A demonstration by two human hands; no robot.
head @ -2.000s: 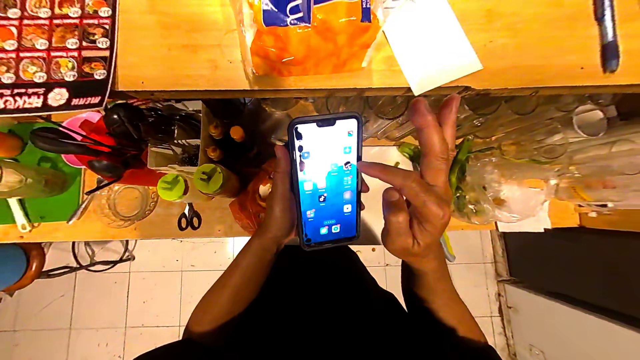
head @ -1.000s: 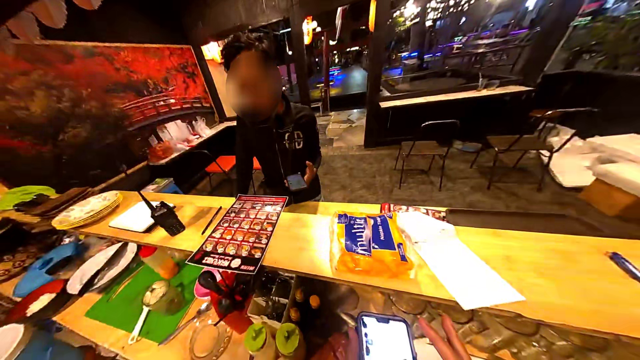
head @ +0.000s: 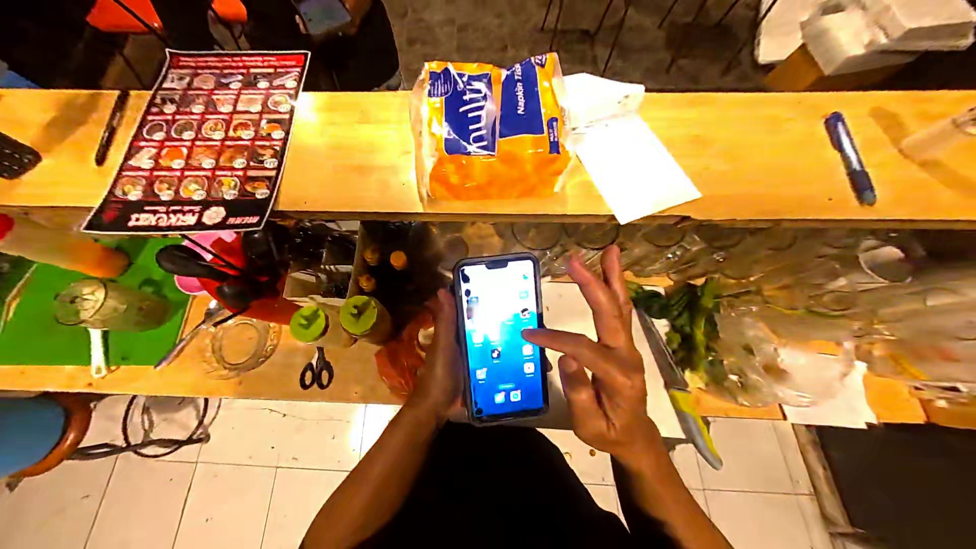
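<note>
A smartphone with a lit screen of app icons is held upright by my left hand along its left edge. My right hand is beside the phone, its index finger extended to the right part of the screen and the other fingers apart. Whether that fingertip touches the glass cannot be told. Beyond the phone, on the wooden counter, lie an orange and blue pack of napkin tissue and white paper. A printed picture menu is at the left.
On the lower shelf are scissors, green-capped bottles, a glass dish, a green cutting board with a jar, and a knife beside leafy greens. A marker lies on the counter. A person is partly visible beyond.
The view has tilted down from the room beyond the counter, where a person stood a second ago. Both hands and the whole phone are again in view.
</note>
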